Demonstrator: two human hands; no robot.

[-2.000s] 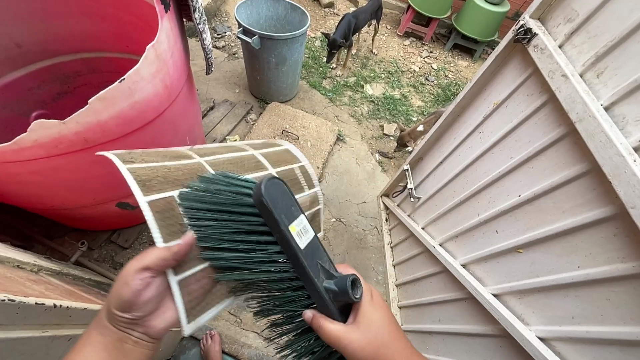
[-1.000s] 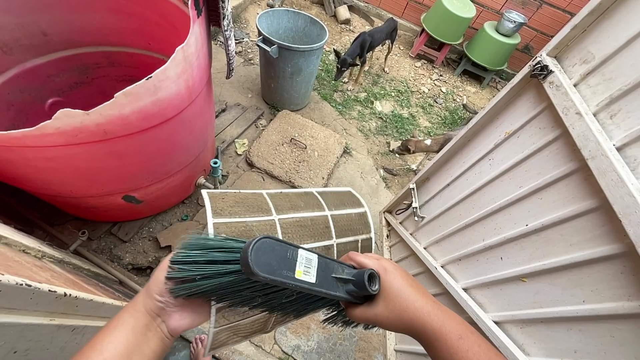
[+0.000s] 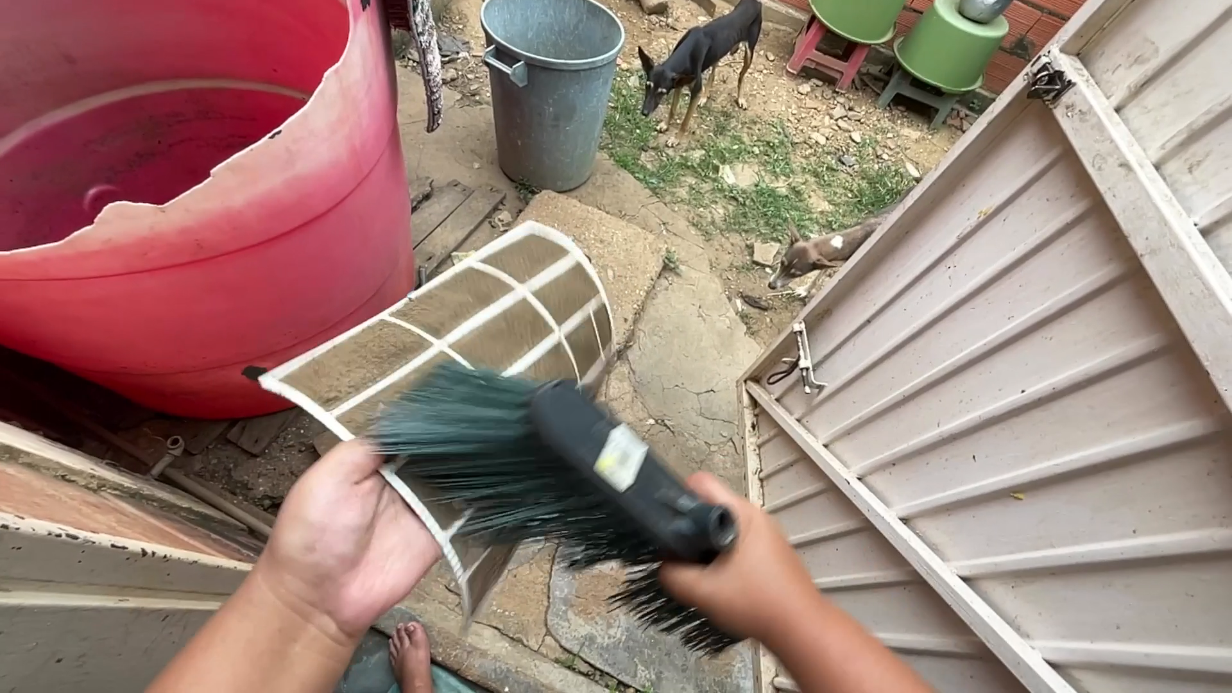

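My left hand (image 3: 351,544) grips the near edge of a curved, white-framed mesh air filter (image 3: 500,298), its mesh coated brown. In my right hand (image 3: 736,568) is a broom head (image 3: 616,462) with a black plastic block, a label and dark green bristles, held at the end with the handle socket. The bristles lie over the near part of the filter, close to my left fingers, and are blurred. They hide part of the filter's mesh and frame.
A broken-rimmed red tank (image 3: 318,231) stands at left, a grey bin (image 3: 556,106) beyond it. A metal door (image 3: 972,385) leans across the right. A black dog (image 3: 707,58) and a brown dog (image 3: 828,252) are in the yard, near green tubs (image 3: 948,48). A bare foot (image 3: 412,654) shows below.
The filter has tilted and come up from its lower position of one second ago. The broom head has turned from nearly level to slanting down to the right. The brown dog's head has come into view.
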